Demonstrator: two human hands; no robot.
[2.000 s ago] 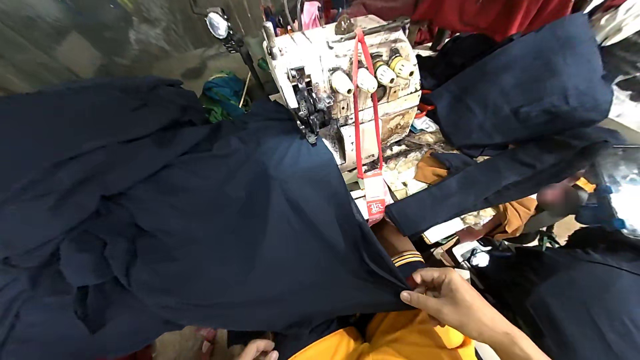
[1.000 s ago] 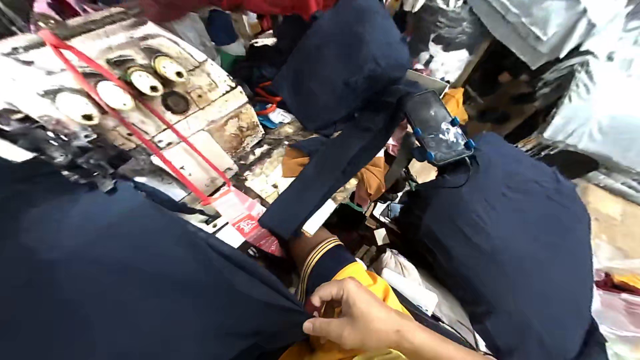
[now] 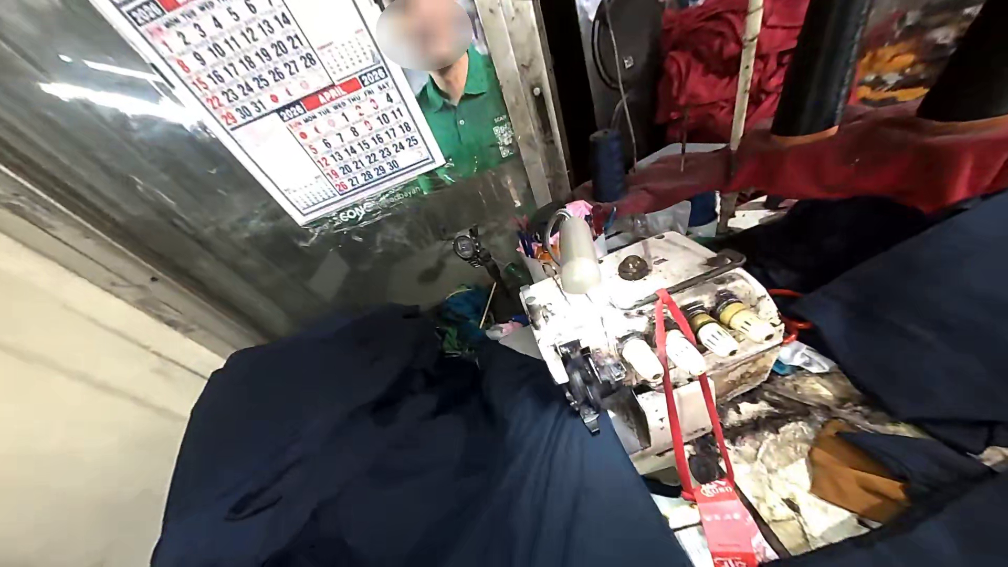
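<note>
Neither of my hands is in the frame. Dark navy fabric [image 3: 441, 472] fills the lower left and middle, its right part running up to the presser foot [image 3: 587, 413] of a white overlock sewing machine [image 3: 661, 268]. Whether the foot rests on the cloth cannot be told. Several tension dials [image 3: 683, 353] line the machine's front. A red strap [image 3: 673, 402] hangs over them with a red and white tag [image 3: 728, 524] at its lower end. A bright lamp glare covers the needle area.
A cone of dark thread [image 3: 606, 165] stands behind the machine. More navy cloth [image 3: 913, 315] lies at the right, near a brown cloth piece [image 3: 854, 472]. Red fabric [image 3: 827, 169] stretches across the back. A wall calendar [image 3: 339, 110] hangs at the upper left, beside a printed picture of a person.
The view has swung left and up, to the machine and wall. The right hand that pinched the navy cloth's edge in both earlier frames is out of the frame now.
</note>
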